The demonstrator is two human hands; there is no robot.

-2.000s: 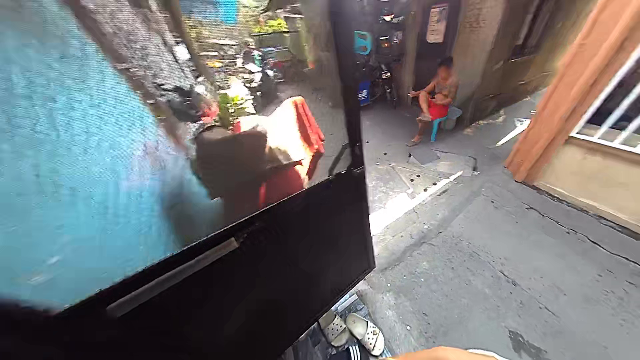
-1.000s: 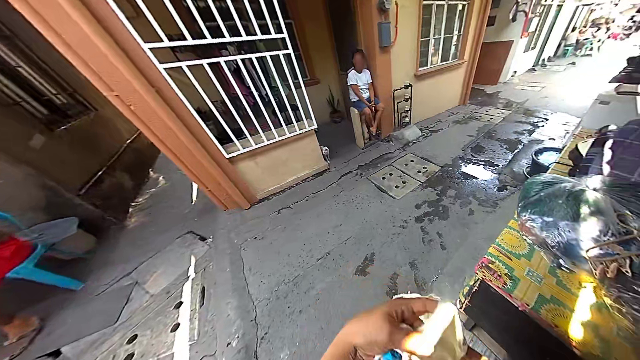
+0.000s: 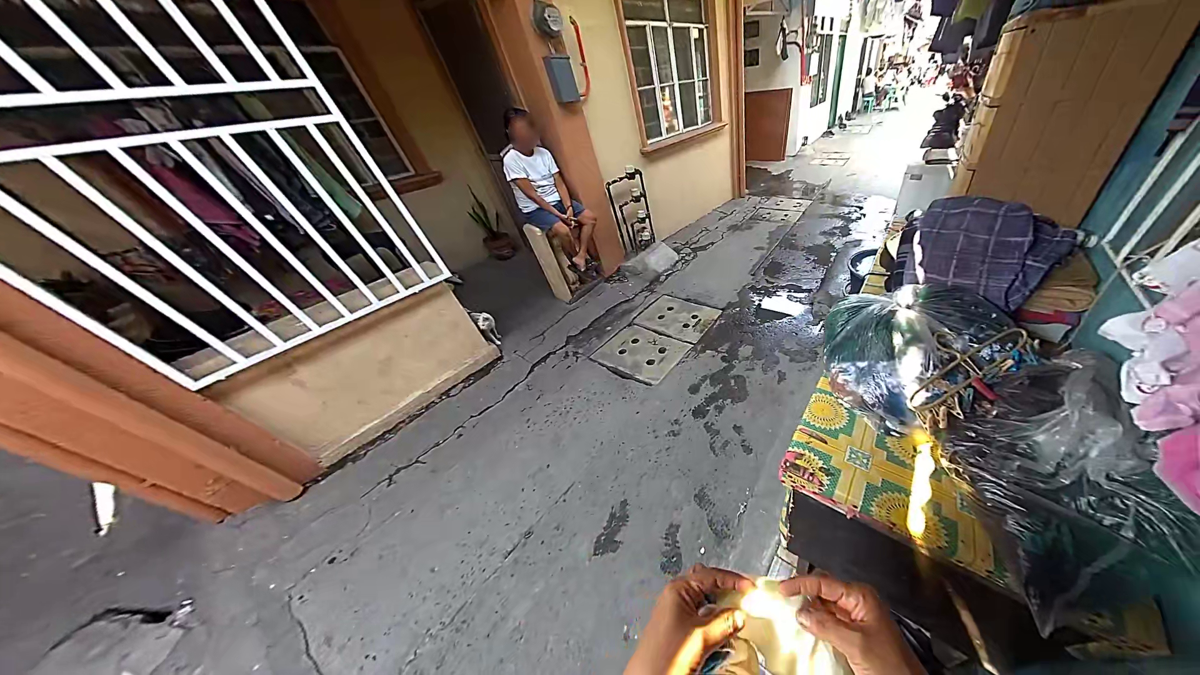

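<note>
Low in the view, my left hand and my right hand pinch the upper edge of a pale cloth item between thumbs and fingers. Bright sunlight washes out its middle, so its exact kind cannot be told. Just beyond my right hand is a table with a yellow and green patterned cover. On the table lie a tied clear plastic bag with dark contents, some clothes hangers and a dark plaid cloth.
A concrete alley with perforated drain covers runs ahead, wet in parts. White window bars stand at the left. A person sits by a doorway near metal piping. Pink and white cloths hang at the right edge.
The view has swung far right from the dark panel and the blue surface. Both hands now show at the pale cloth; one second ago a hand was seen holding it.
</note>
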